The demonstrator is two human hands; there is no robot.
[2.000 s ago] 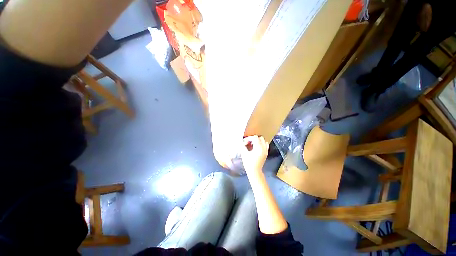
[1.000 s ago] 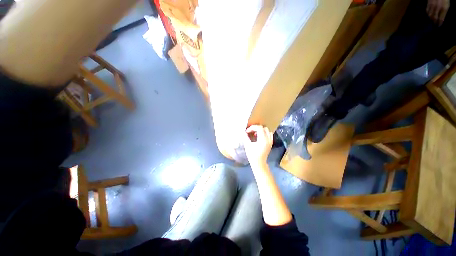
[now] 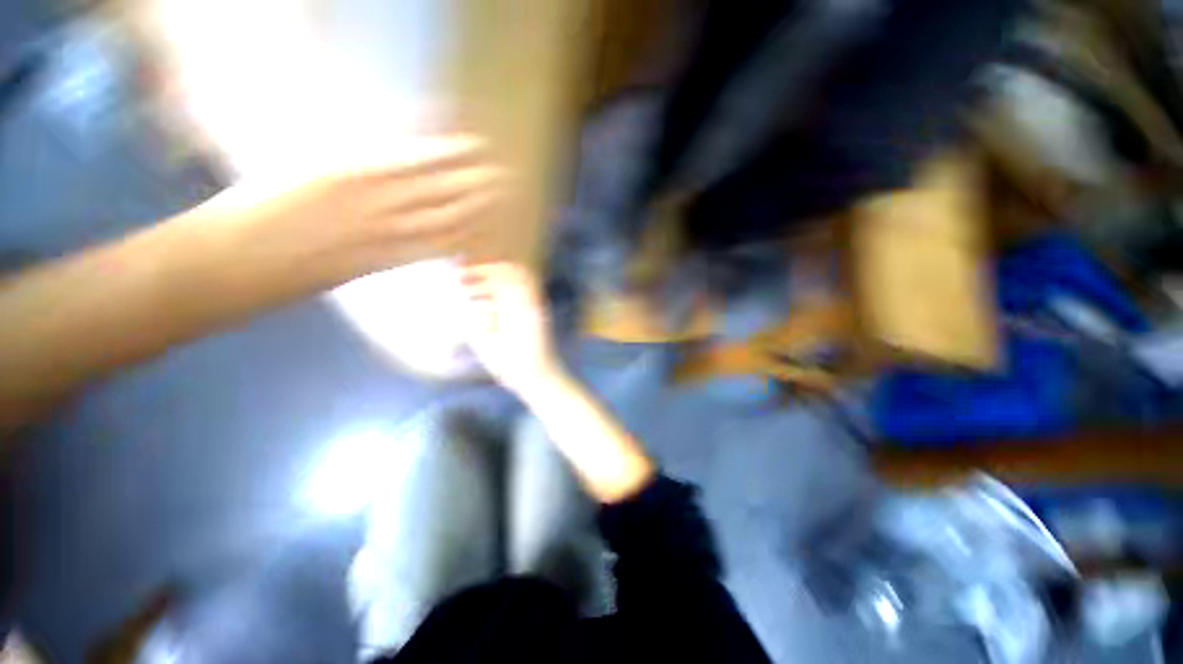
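The brown board (image 3: 513, 117) stands before my knees, blurred by motion. The pale strips (image 3: 305, 110) on it are washed out by glare, so their edges cannot be told. My left hand (image 3: 376, 208) reaches across the board from the left, its fingers stretched to the right. My right hand (image 3: 509, 318) is at the board's near end, just below my left fingertips, with its fingers bent. Whether either hand holds anything cannot be told.
A wooden stool (image 3: 924, 279) stands to the right. A person in dark clothes (image 3: 830, 117) is behind it. Blue material (image 3: 973, 396) and shiny clear plastic (image 3: 992, 558) lie at the right. The grey-blue floor (image 3: 169, 454) shows at the left.
The view has swung to the right and blurred. My left hand has come into view over the board beside my right hand; before, only the arm showed. The dark-clothed person appears nearer the middle.
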